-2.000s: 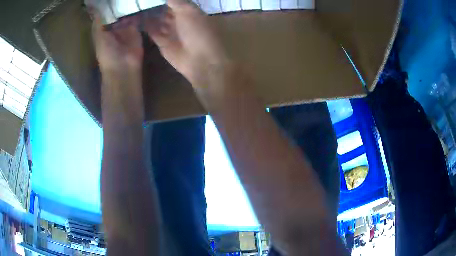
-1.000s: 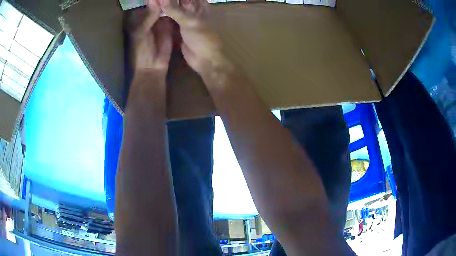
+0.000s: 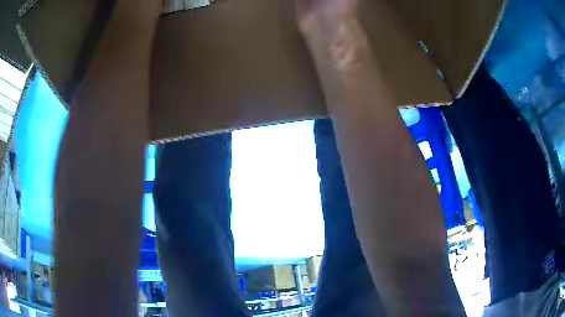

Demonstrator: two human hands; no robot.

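An open brown shipping carton (image 3: 235, 74) fills the upper part of the view, its near flap hanging towards me. A small piece of the white product boxes (image 3: 184, 5) shows inside it at the top edge. My left forearm reaches up over the carton's left side, and my left hand is cut off by the top edge. My right hand (image 3: 327, 9) is only partly in view at the top, over the near flap; its fingers are cut off, so what it touches is hidden.
A blue plastic stool (image 3: 441, 167) stands on the floor at the right. A person's dark-clothed limb (image 3: 514, 186) is close at the right. White boxes (image 3: 9, 93) show at the far left edge. Cartons (image 3: 279, 277) and shelving show at the bottom.
My hands were close together over the white boxes at the upper left; they have moved apart and up, partly out of view. Fewer white boxes show.
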